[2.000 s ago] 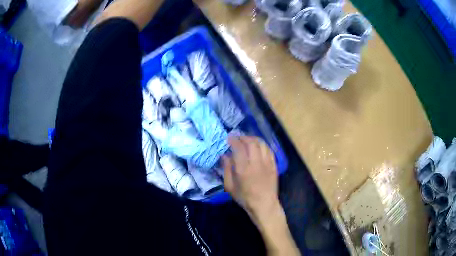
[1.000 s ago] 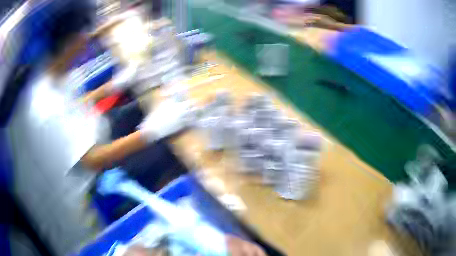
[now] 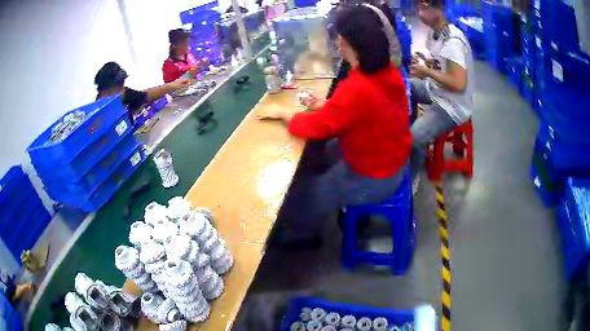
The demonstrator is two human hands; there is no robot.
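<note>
Neither my left hand nor my right hand is in view. Nearest in front, a pile of pale grey ruffled parts (image 3: 183, 279) stands in ridged columns on the glossy brown bench (image 3: 223, 171). Pale grey tube-shaped parts (image 3: 96, 291) with open mouths lie at the lower left, beside the pile. A blue crate (image 3: 378, 306) at the bottom edge holds rows of parts with ring-like ends facing up. A pale blue-white item (image 3: 425, 318) shows at its right corner, cut off by the frame; what holds it is hidden.
A green conveyor (image 3: 187, 139) runs along the bench, with a ridged part (image 3: 165, 168) on it. Stacked blue crates (image 3: 87, 155) stand beyond. A person in red (image 3: 369, 123) sits on a blue stool (image 3: 378, 229); another sits on a red stool (image 3: 451, 152). Crate stacks (image 3: 561, 110) line the right.
The view has swung right, away from the left crate and the light blue item. My right hand, on that item earlier, is out of the picture. The ruffled pile and right crate now show.
</note>
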